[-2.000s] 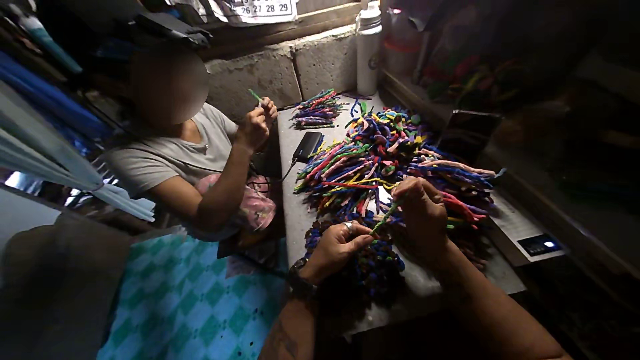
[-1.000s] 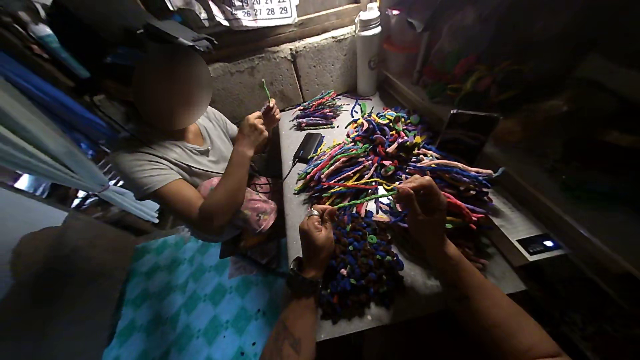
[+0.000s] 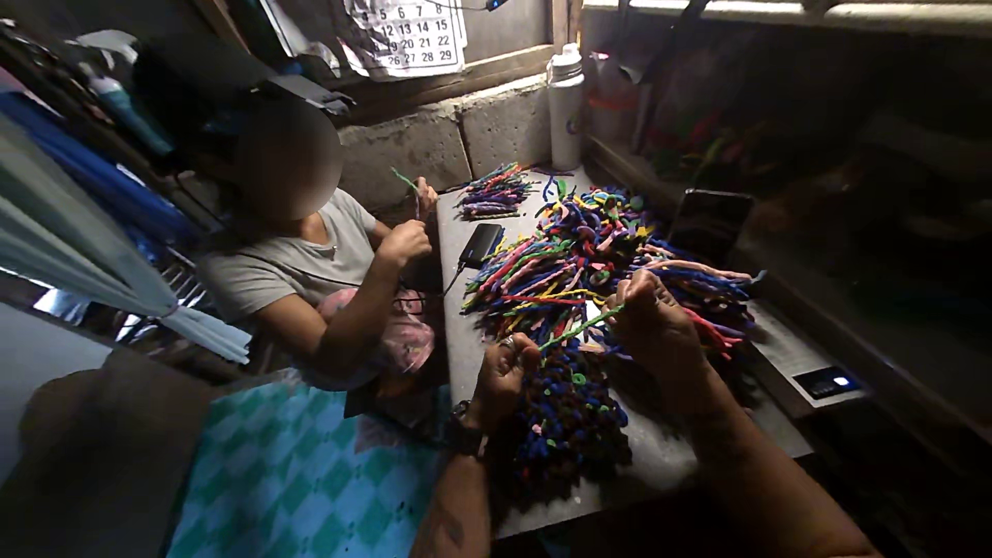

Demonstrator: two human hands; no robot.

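Observation:
A green cord (image 3: pixel 580 330), seemingly twisted, is stretched between my two hands above the table. My left hand (image 3: pixel 505 370), with a ring and a wrist strap, pinches its lower left end. The upper right end is in the closed fingers of my right hand (image 3: pixel 645 310). Beneath and behind them lies a big heap of multicoloured fabric cords (image 3: pixel 535 271). A dark blue and brown knotted mass (image 3: pixel 573 426) with small green and pink bits sits just below my hands. Across the table's left side, a person (image 3: pixel 310 263) holds another thin green cord (image 3: pixel 404 180) in both hands.
On the grey table (image 3: pixel 457 325) are a smaller cord bundle (image 3: pixel 496 192), a black device with a cable (image 3: pixel 480 245) and a white bottle (image 3: pixel 566 108) at the back. A dark phone-like slab (image 3: pixel 711 221) stands behind the heap; a small lit device (image 3: pixel 828 383) lies at the right edge.
My hands were close together around the green cord two seconds ago; they are now apart with it drawn between them. My left hand has uncovered more of the knotted mass.

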